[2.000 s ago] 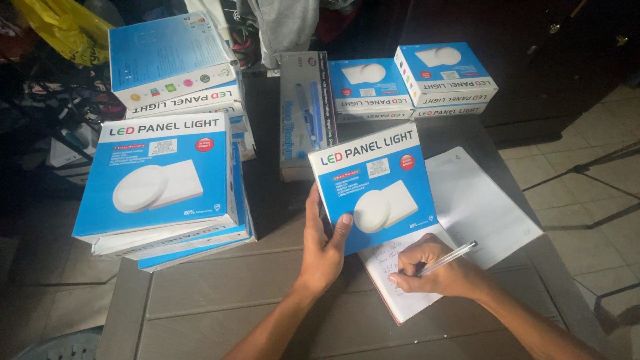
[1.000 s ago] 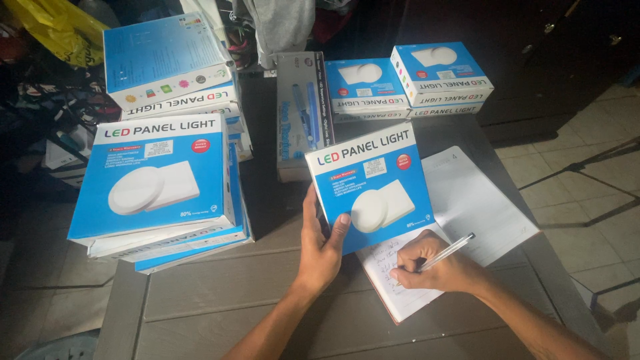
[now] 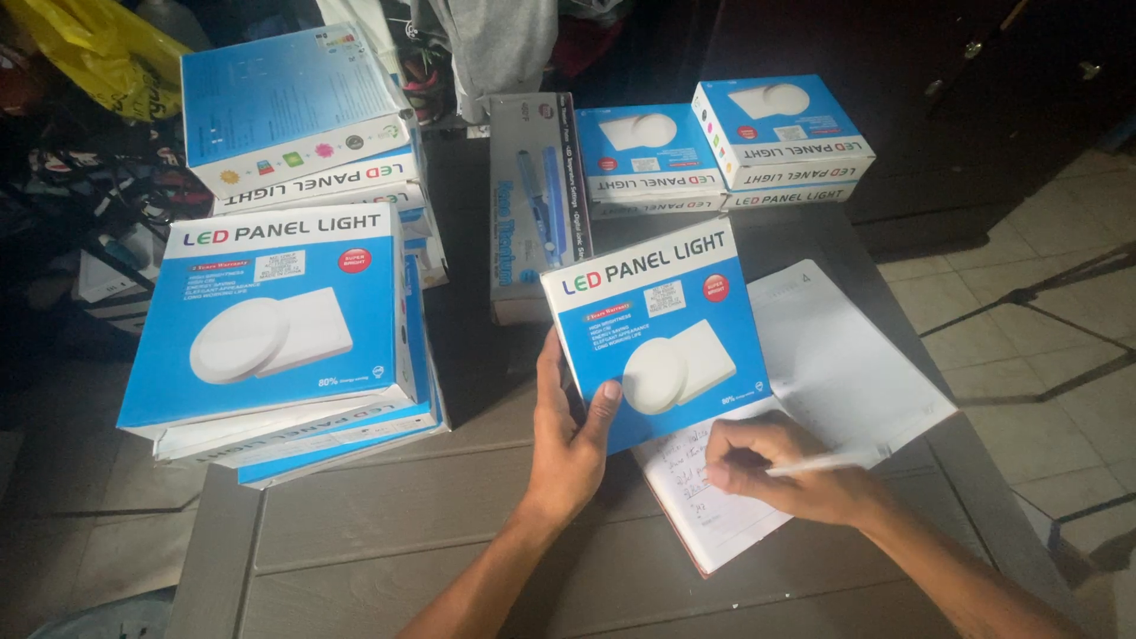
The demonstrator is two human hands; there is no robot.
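Observation:
My left hand (image 3: 572, 435) grips a blue and white LED panel light box (image 3: 661, 328) by its lower left edge, thumb on the front face. The box is tilted over the upper part of an open notebook (image 3: 843, 355). My right hand (image 3: 781, 466) holds a white pen (image 3: 830, 461) over the lower page, which bears handwriting; the pen's tip is hidden by my fingers. At the left rises a stack of larger LED panel light boxes (image 3: 275, 319), with another such stack (image 3: 293, 98) behind it.
A grey hair straightener box (image 3: 532, 204) lies behind the held box. Smaller LED panel light boxes (image 3: 772, 115) are stacked at the table's back right. A yellow plastic bag (image 3: 106, 53) and grey cloth (image 3: 497, 44) are beyond the dark wooden table (image 3: 382, 524).
My right hand and the pen have shifted slightly on the page, and the pen lies flatter than before. My left hand keeps its grip on the box.

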